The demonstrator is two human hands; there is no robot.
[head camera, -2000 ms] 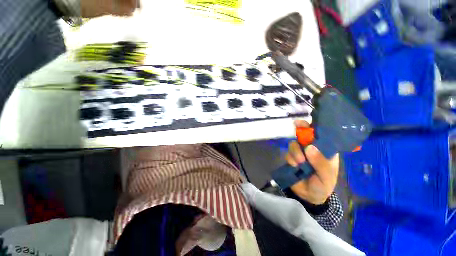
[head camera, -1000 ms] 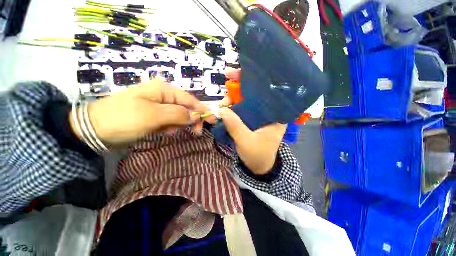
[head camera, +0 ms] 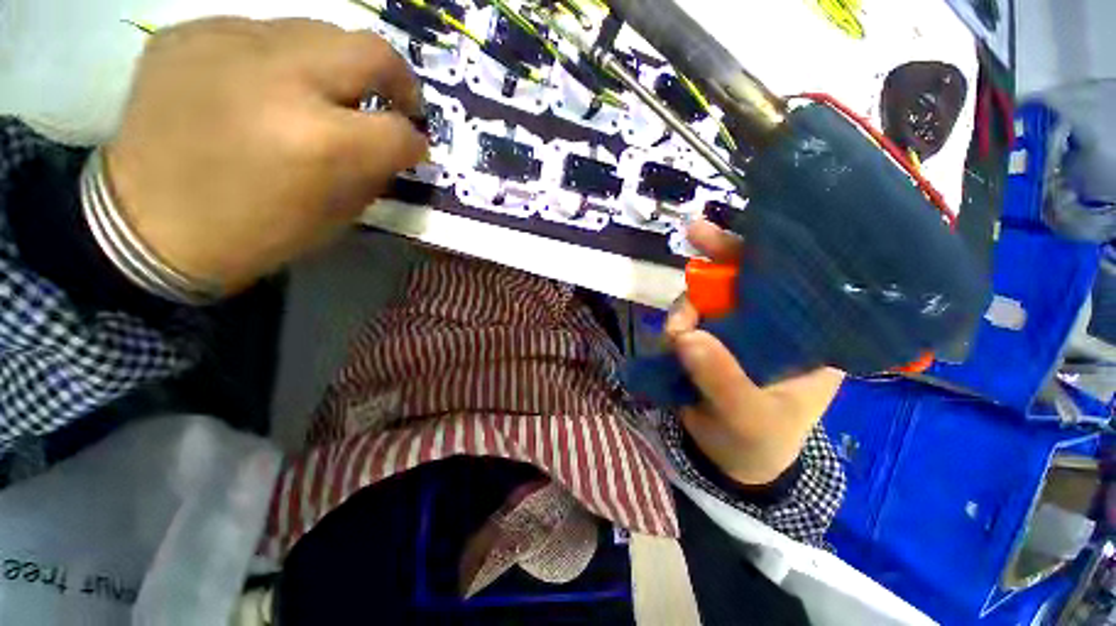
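My right hand [head camera: 747,404] grips the dark blue-grey soldering gun [head camera: 857,245] by its handle, by the orange trigger [head camera: 711,289]. The gun's thick barrel [head camera: 698,55] and thin feed tube [head camera: 667,116] point up and left over the electrical units [head camera: 590,179]. The units are white with black centres, in two rows on a black strip. Yellow-green wires [head camera: 459,27] lie across the upper row. My left hand [head camera: 263,153] is over the left part of the rows, its fingertips at a unit, slightly blurred. Whether its fingers hold anything is hidden.
The white board's pale front edge [head camera: 539,251] runs below the rows. A dark brown dish [head camera: 922,110] sits at the board's right. More yellow-green wire [head camera: 840,15] lies at the far side. Stacked blue bins [head camera: 900,471] stand to the right. A striped apron [head camera: 465,379] is below the board.
My left hand has moved away from my right hand, up and left to the units. The gun and right hand appear further right. The view has shifted and tilted.
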